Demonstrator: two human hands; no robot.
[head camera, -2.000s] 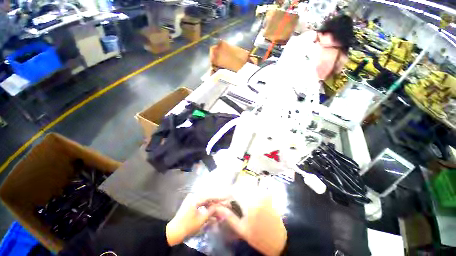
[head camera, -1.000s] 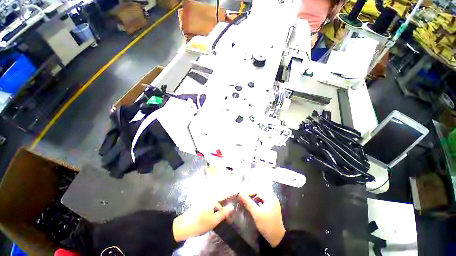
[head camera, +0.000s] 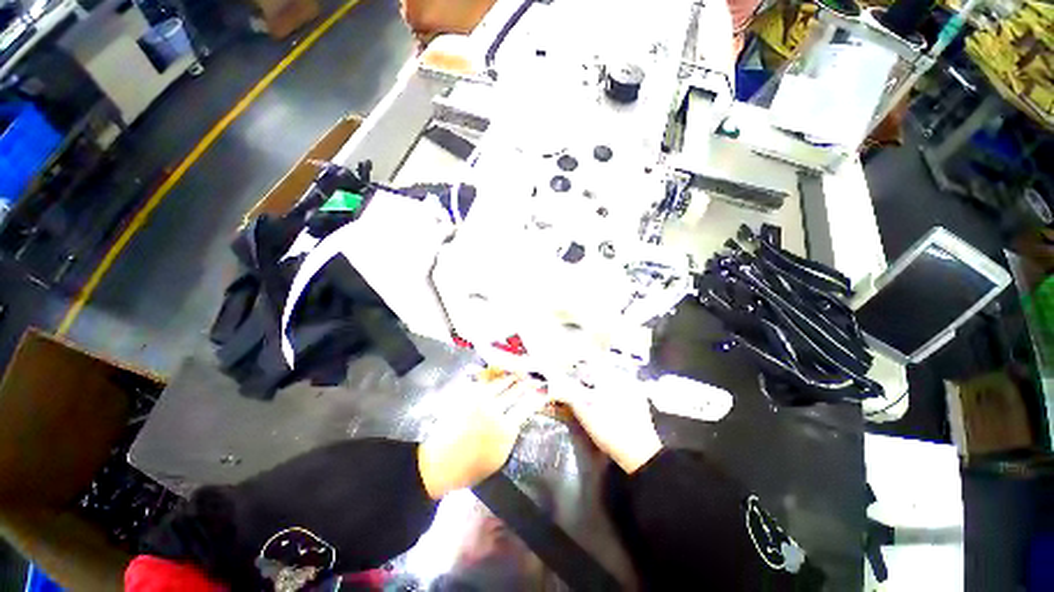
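A black strap (head camera: 543, 534) runs from under my hands down across the shiny table toward my body. My left hand (head camera: 476, 434) is at the strap's upper end, under the front of the white sewing machine head (head camera: 520, 243). My right hand (head camera: 607, 411) is beside it on the right, at the same place. Both hands' fingertips are close together near the red mark. The strap's end and the clamp are hidden by fingers and glare. I cannot tell which fingers grip the strap.
A limp pile of black pieces (head camera: 312, 306) lies left of the head. A bundle of glossy black strips (head camera: 792, 318) lies right, beside a screen (head camera: 934, 295). A cardboard box (head camera: 69, 428) stands at the left. A white rounded part (head camera: 690, 398) is right of my hands.
Both hands have moved forward from the table's front area to under the machine head. The black strap shows longer now. The view has shifted down toward the table.
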